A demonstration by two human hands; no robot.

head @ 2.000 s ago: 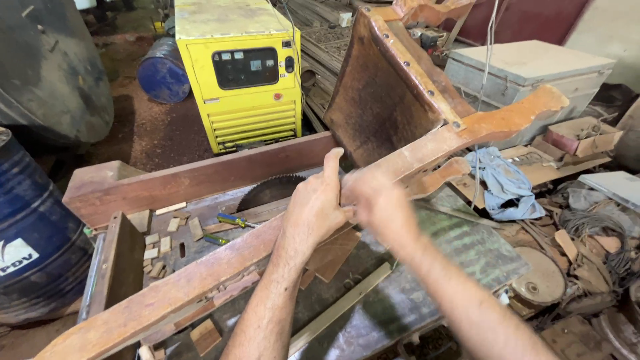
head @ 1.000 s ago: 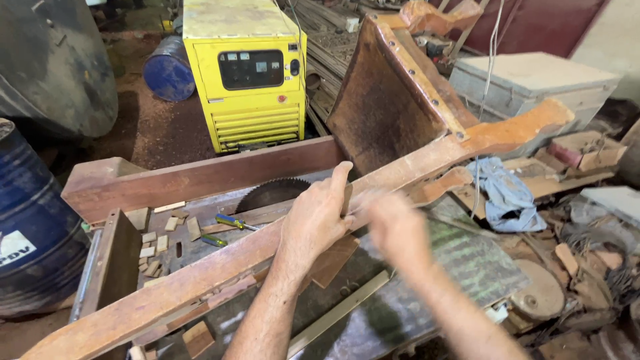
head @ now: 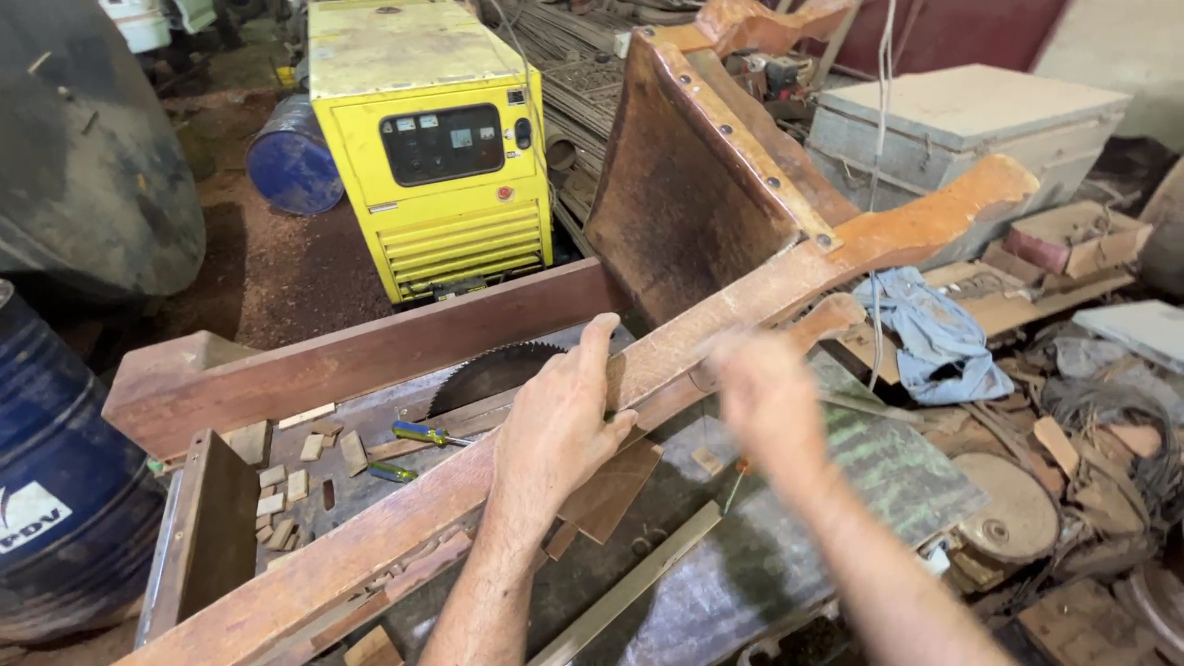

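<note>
A long wooden chair frame (head: 398, 518) with a brown leather panel (head: 684, 194) lies slanted over a metal-topped saw table (head: 684, 601). My left hand (head: 564, 407) grips the frame's long rail near its middle, thumb raised. Just right of it, my right hand (head: 768, 388) is blurred against the same rail; whether it holds something small is hidden. A circular saw blade (head: 490, 370) stands up from the table behind the rail. Two screwdrivers with blue-green handles (head: 421, 432) lie beside small wood blocks (head: 296, 486). Another screwdriver with an orange handle (head: 743, 467) is below my right hand.
A yellow generator (head: 453, 185) stands behind the table. A blue drum (head: 65, 490) is at the left, another lies farther back. A wooden beam (head: 370, 351) borders the table's far side. At the right are a blue cloth (head: 934, 333), a grey chest (head: 962, 120) and piled scrap.
My right hand shifts slightly along the rail, blurred in every frame. My left hand stays on the rail, and the frame keeps its place.
</note>
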